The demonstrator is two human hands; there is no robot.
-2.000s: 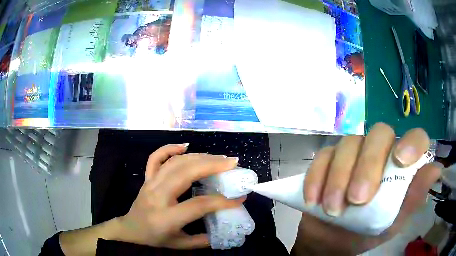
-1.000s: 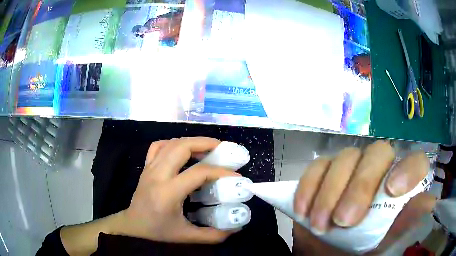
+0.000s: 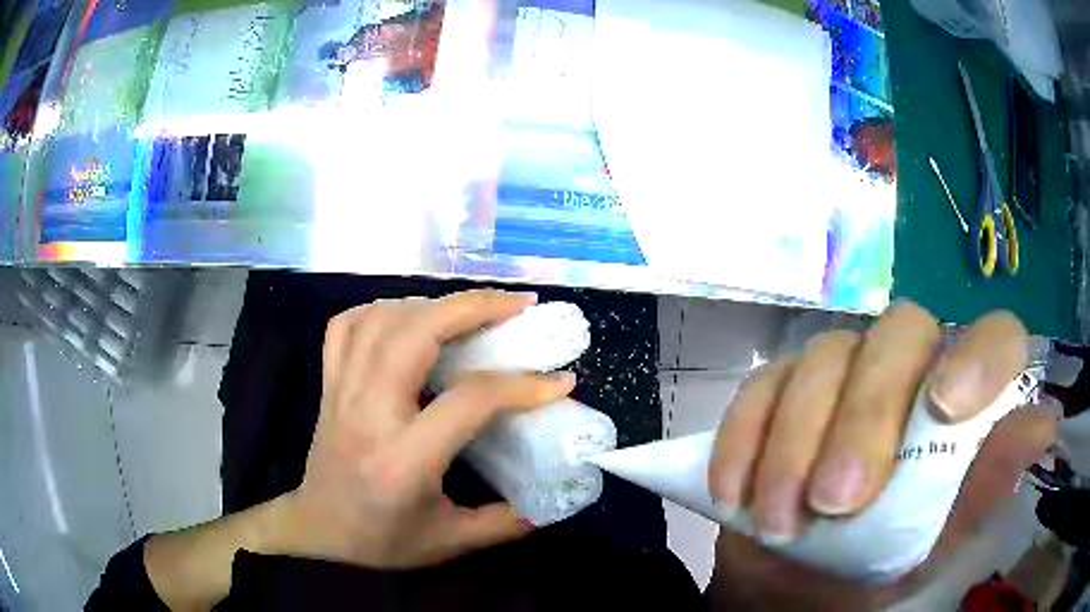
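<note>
My left hand holds three white plastic units above the dark lap covering. One unit is between the upper fingers; two lie close together below it, their end faces turned right. My right hand is closed around a white piping bag with dark print on its side. The bag's fine tip points left and meets the end face of a lower unit. The units' outlines are slightly blurred, and whether paste is coming out cannot be told.
The bench's shiny printed sheeting bears a white paper sheet. Scissors, a thin stick and a dark flat object lie on the green mat. A greyish bumpy tray is at left, below the bench edge.
The units have shifted in my left hand: the lower two are now closer together and tilted, with the upper one set apart higher up. The bag's tip stays at a lower unit's end.
</note>
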